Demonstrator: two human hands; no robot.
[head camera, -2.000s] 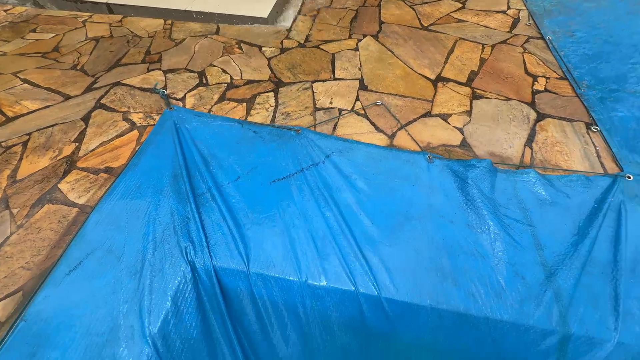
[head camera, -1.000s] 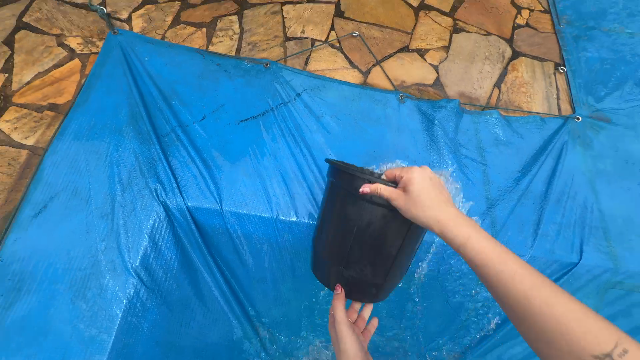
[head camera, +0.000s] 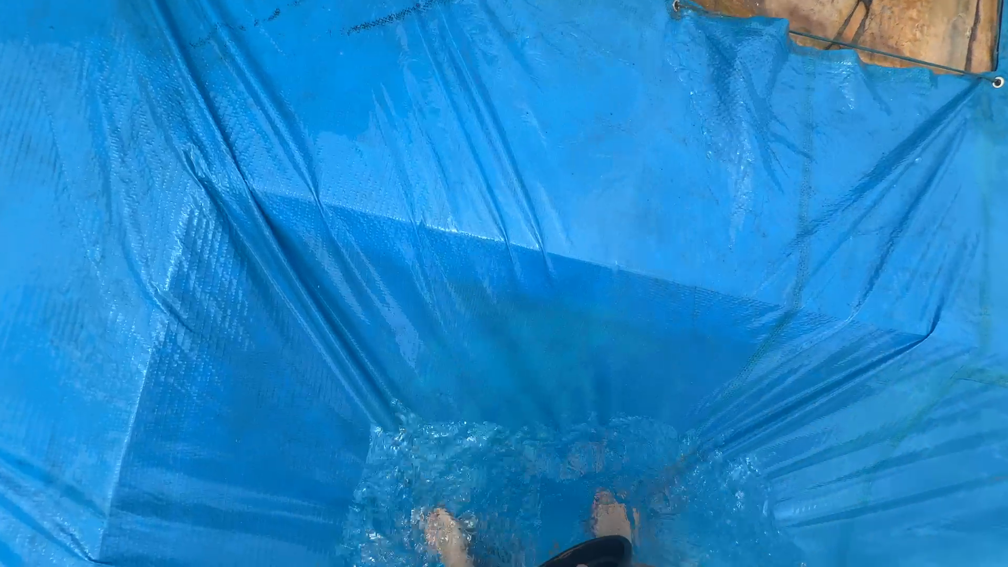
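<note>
A wet blue tarpaulin (head camera: 488, 181) fills most of the head view, creased and sunk into a hollow. Rippling water (head camera: 488, 465) lies in its low part at the bottom. Two pale shapes, which look like bare feet, show in the water: one left of centre (head camera: 447, 537), the other farther right (head camera: 612, 516). At the bottom edge, just below the right one, the curved rim of a black plastic bucket (head camera: 594, 550) shows; the rest of it is cut off. Neither of my hands can be made out, so their hold on the bucket is hidden.
Irregular brown stone paving (head camera: 921, 31) shows at the top right beyond the tarpaulin's edge. A metal eyelet (head camera: 998, 82) sits at that edge, with a thin dark cord running along it. Long folds and a straight bend line cross the sloping tarpaulin.
The black bucket, earlier tipped over the tarpaulin between both my hands, is now low at the bottom edge. My hands have left the view. The view has moved down toward the water.
</note>
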